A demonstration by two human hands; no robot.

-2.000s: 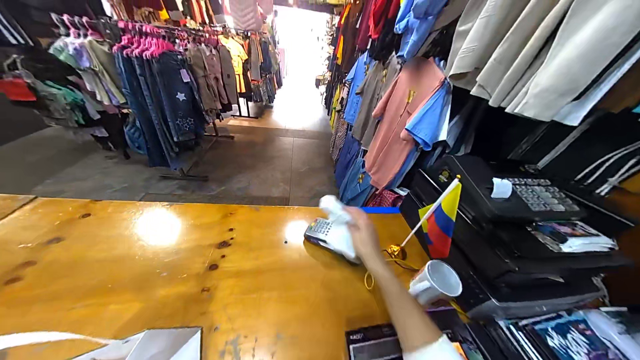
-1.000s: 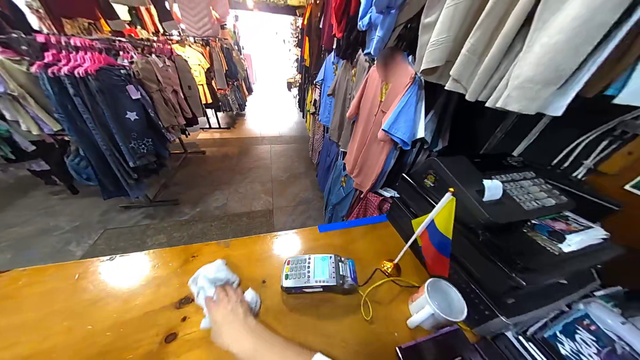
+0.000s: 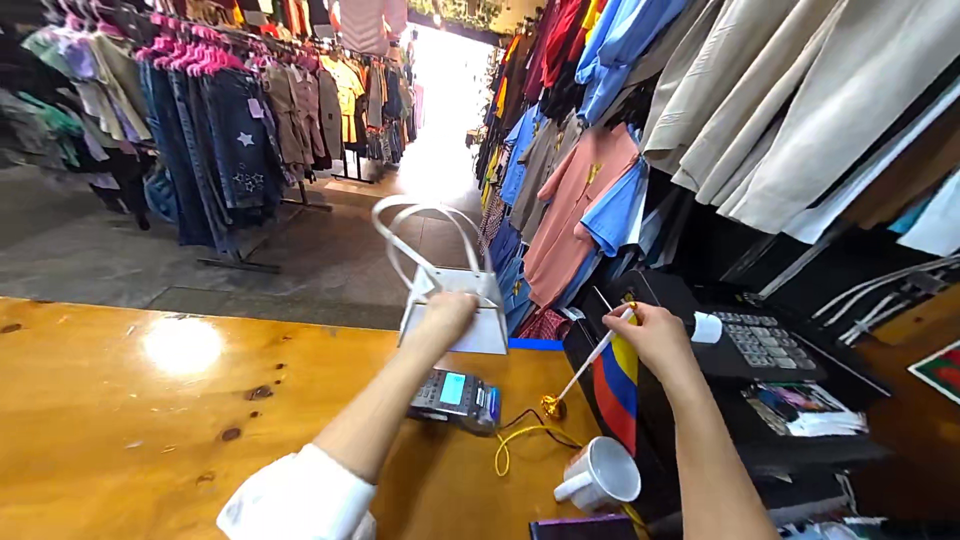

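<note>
With my left hand (image 3: 448, 319) I grip a white bag with looped handles (image 3: 491, 330), held near the far edge of the wooden counter (image 3: 300, 405). My right hand (image 3: 651, 334) pinches the top of the white pole of a small yellow, blue and red flag (image 3: 619, 390), whose gold base rests on the counter. A card payment terminal (image 3: 454, 397) lies below my left hand, screen lit. A yellow cord (image 3: 502, 454) runs beside it, and a white mug (image 3: 600, 476) stands nearer to me.
A black cash register (image 3: 757, 341) stands at the right, with papers below its keys. Beyond the counter are racks of jeans (image 3: 247, 150) and shirts (image 3: 577, 217). Beige trousers (image 3: 787, 105) hang at the upper right. A dark flat object (image 3: 585, 529) lies at the near edge.
The white cloth seen in a hand one second ago is out of view. My left hand now holds the white bag, and my right hand is at the flag pole.
</note>
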